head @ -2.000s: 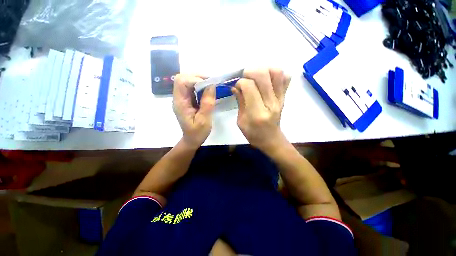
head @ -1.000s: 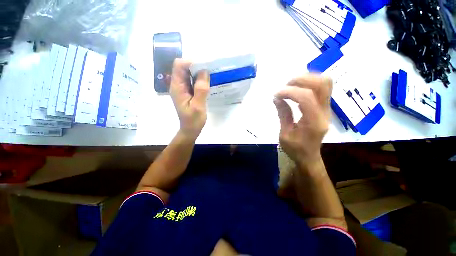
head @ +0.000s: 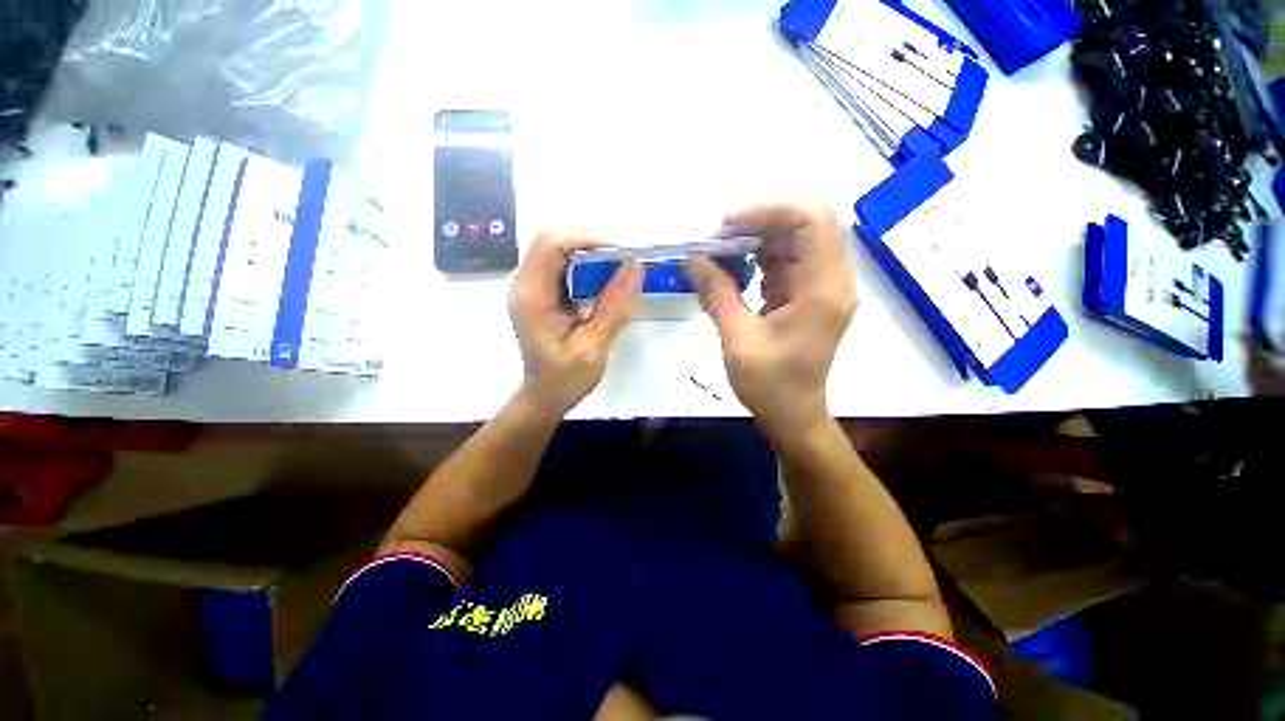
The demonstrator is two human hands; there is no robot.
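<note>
One retail carton (head: 662, 276) is held between both hands, its narrow blue end facing me. My left hand (head: 571, 327) grips its left side with the thumb on the blue end. My right hand (head: 786, 317) grips its right side, thumb also on the blue end. The carton's wide faces are seen almost edge-on, and the fingers behind it are mostly hidden. Closed boxes (head: 251, 265) lie in an overlapping row at the left. Blue-edged boxes (head: 961, 275) with a cable picture lie right of my right hand, with a fanned pile (head: 902, 64) behind them.
A smartphone (head: 475, 190) lies behind my left hand. A clear plastic bag (head: 212, 64) is at the upper left. Black cables (head: 1177, 120) are heaped at the upper right beside a blue block (head: 1017, 26). A small box group (head: 1158, 292) is at far right. A thin dark sliver (head: 705, 387) lies near the table edge.
A second ago my right hand was off the carton, to the right; now it is back on the carton's right side. The carton has turned so its blue end faces me, with both thumbs on it.
</note>
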